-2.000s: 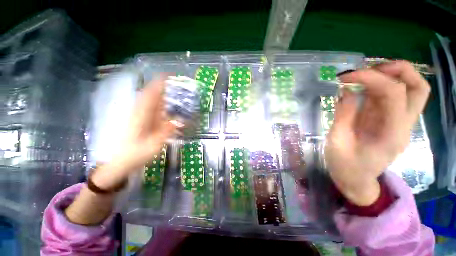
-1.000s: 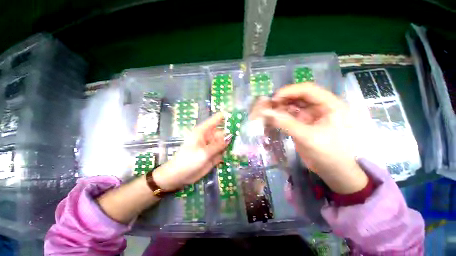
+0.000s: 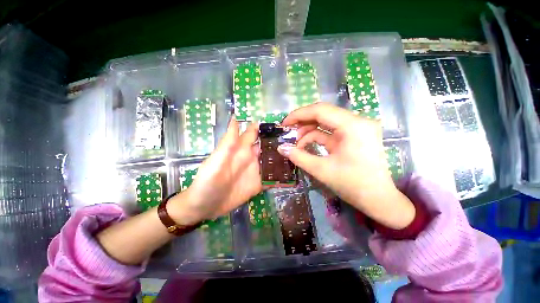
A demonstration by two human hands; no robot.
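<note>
A keypad circuit board with a dark brown dome sheet (image 3: 277, 161) over it is held above the middle of the clear blister tray (image 3: 127, 71). My left hand (image 3: 222, 171) grips its left edge. My right hand (image 3: 349, 160) pinches the top right part of the dome sheet with thumb and finger. Bare green boards (image 3: 247, 86) lie in several tray pockets. A silvery covered board (image 3: 150, 121) lies in the upper left pocket. A dark brown covered board (image 3: 297, 223) lies in a lower pocket just below the held one.
A sheet of dome stickers (image 3: 453, 124) lies right of the tray. Stacked blister trays (image 3: 29, 142) stand at the left. Clear plastic sheets or trays (image 3: 512, 106) stand at the far right. A pale metal upright (image 3: 291, 18) is behind the tray on the green bench (image 3: 177, 29).
My hands have come together. The board in my left hand, showing green a second ago, now has a dark sheet over it. Earlier, the hands were wide apart.
</note>
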